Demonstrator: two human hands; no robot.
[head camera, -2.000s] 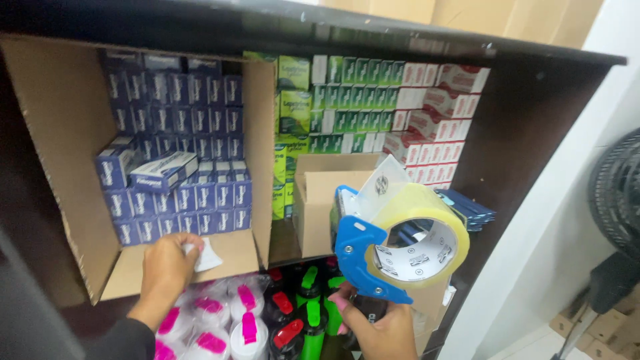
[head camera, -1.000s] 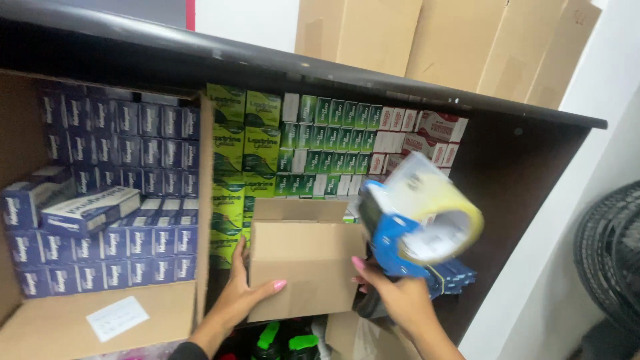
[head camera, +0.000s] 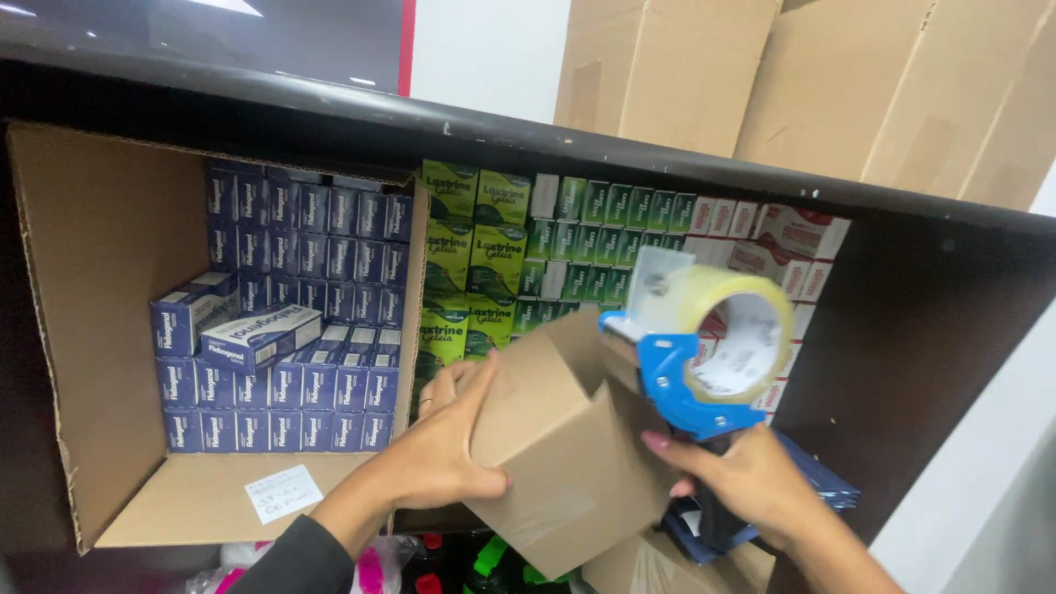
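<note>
My left hand (head camera: 445, 441) grips the left side of a small brown cardboard box (head camera: 569, 462), which is tilted with its top flaps partly raised. My right hand (head camera: 742, 478) holds the black handle of a blue tape dispenser (head camera: 685, 388) with a roll of clear tape (head camera: 747, 334), just right of the box. At the left a large open carton (head camera: 107, 313) holds stacked blue and white medicine boxes (head camera: 285, 388), two of them lying loosely on top. A handwritten paper slip (head camera: 283, 493) lies on the carton's lower flap.
Behind the small box stand stacked lime-green boxes (head camera: 497, 256), dark green boxes (head camera: 606, 243) and red and white boxes (head camera: 813, 280). Blue flat packs (head camera: 817, 478) lie at the right. Bottles with green lids (head camera: 491, 557) are below. Large cartons (head camera: 891, 91) rest on the dark shelf top (head camera: 495, 136).
My left hand has gone from the paper slip to the small box, which has since been lifted and tilted. The tape dispenser has stayed in my right hand.
</note>
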